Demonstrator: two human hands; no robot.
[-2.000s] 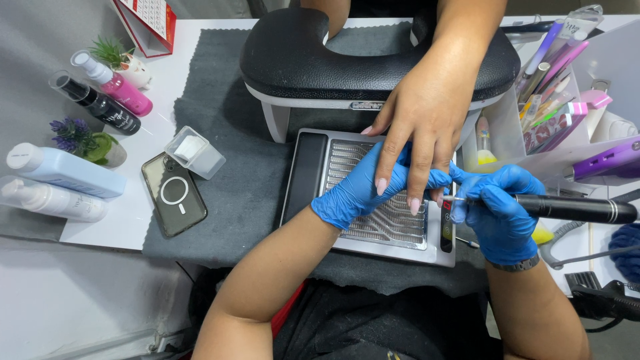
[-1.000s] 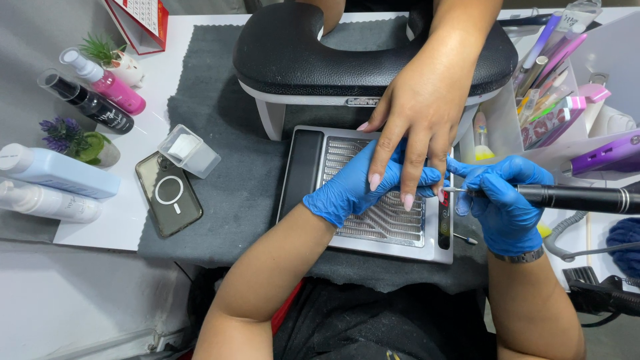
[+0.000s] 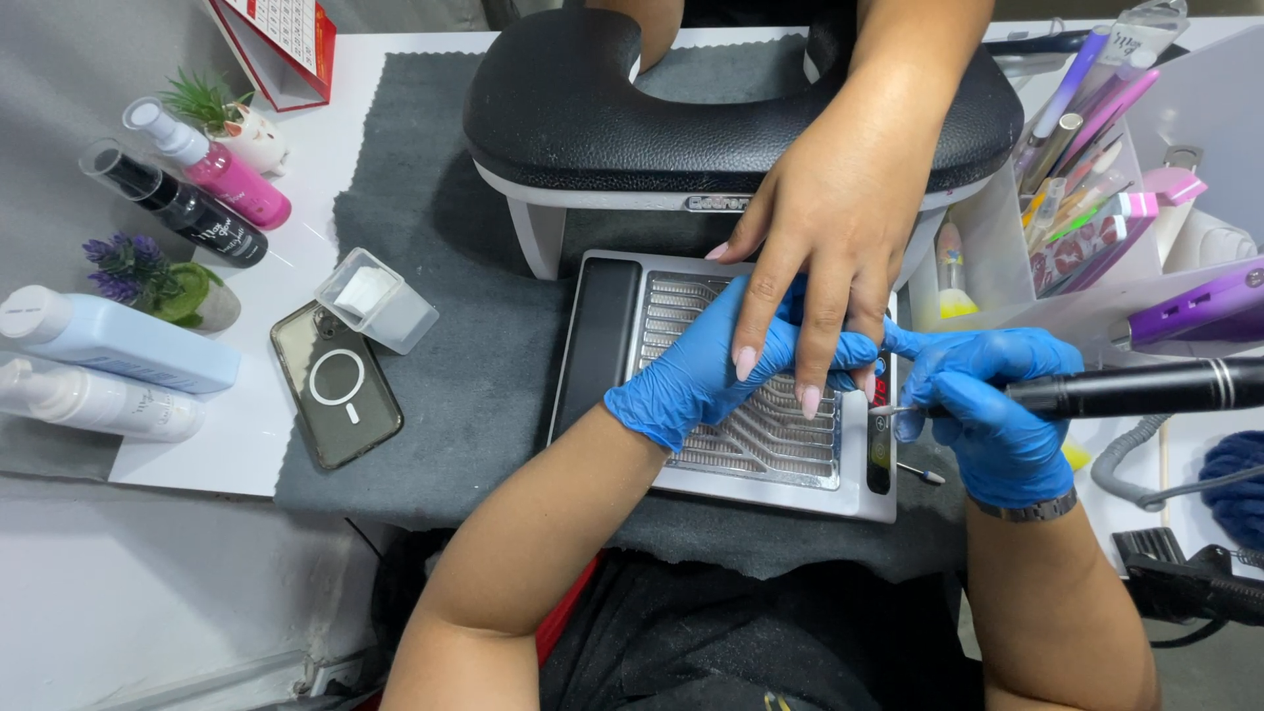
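Note:
My left hand (image 3: 726,360), in a blue glove, grips a finger of another person's hand (image 3: 839,217), whose long nails are pale pink. My right hand (image 3: 987,400), also gloved, is closed around a black electric nail drill (image 3: 1136,390). The drill's thin bit (image 3: 887,410) points left and lies close to the tip of the held finger; whether it touches cannot be told. Beneath the hands sits a nail dust collector (image 3: 760,444) with a metal grille and a lit display. A loose drill bit (image 3: 920,474) lies at its right edge.
A black padded armrest (image 3: 691,138) stands behind the dust collector. On the left are a phone (image 3: 336,395), a clear plastic box (image 3: 380,296), several bottles (image 3: 118,336) and potted plants. A plastic organizer (image 3: 1076,286) with pens and tools stands right, near a coiled grey cable (image 3: 1121,474).
The two gloved hands, the held finger and the drill keep nearly the same arrangement, with only small shifts of fingers and drill. Nothing has been let go.

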